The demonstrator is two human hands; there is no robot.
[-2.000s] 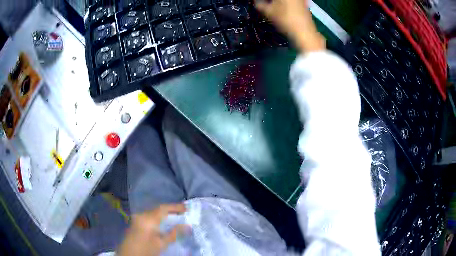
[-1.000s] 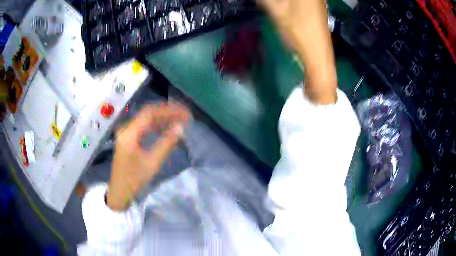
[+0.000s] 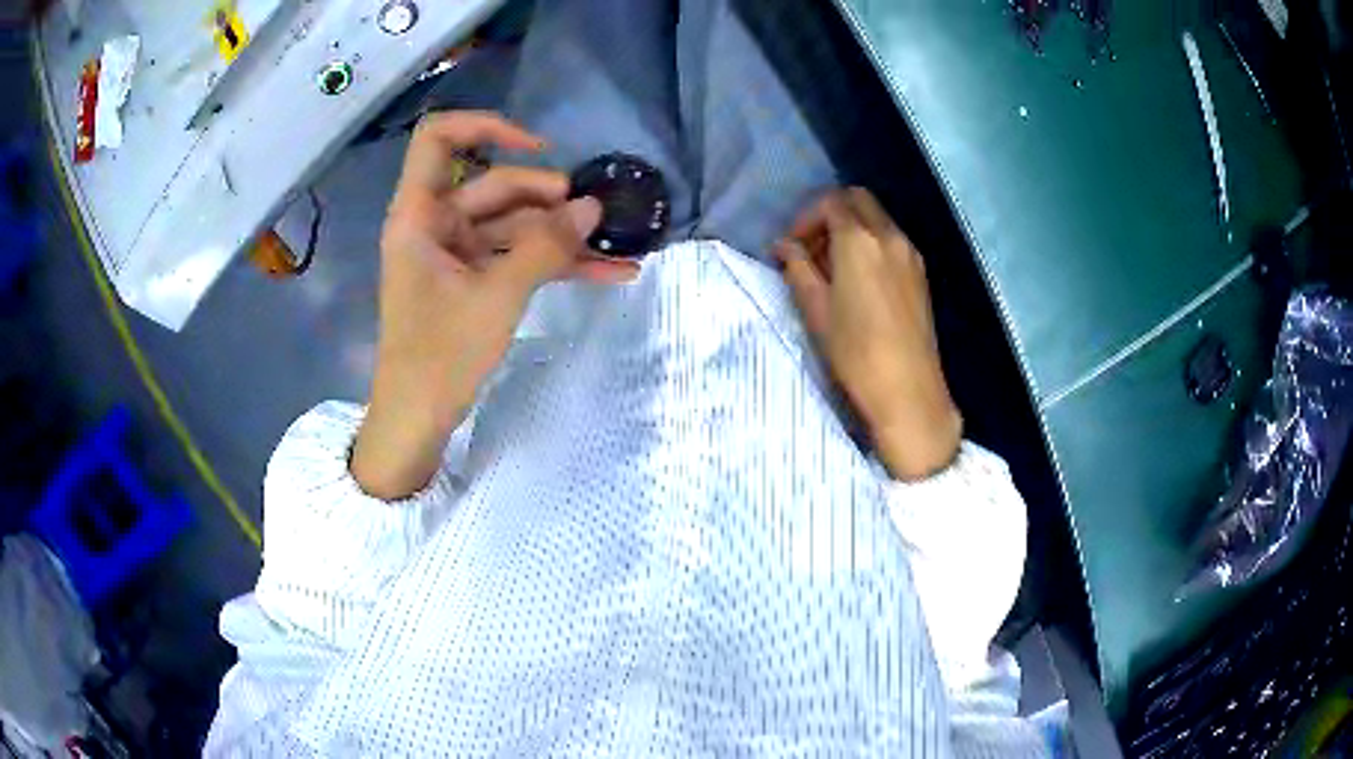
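Note:
A round black plastic housing (image 3: 629,203) is pinched between the thumb and fingers of my left hand (image 3: 482,245), above my lap. Small light spots show on its face. My right hand (image 3: 868,304) is to the right of the housing, apart from it, with thumb and index fingertips close together. Whether something tiny is between those fingertips cannot be told. Part of the dark-red pile of small leaded components (image 3: 1061,18) shows at the top edge on the green mat (image 3: 1024,193).
The white machine table (image 3: 275,134) with buttons, a yellow tag (image 3: 229,33) and a red-and-white packet (image 3: 101,101) is upper left. Tweezers (image 3: 1209,134), a spare black ring (image 3: 1208,369) and a clear plastic bag (image 3: 1284,445) lie right. A blue stool (image 3: 107,504) stands lower left.
The view has shifted down to my lap. My right hand has come back from the black tray area to near my left hand. The black housing now shows in my left hand.

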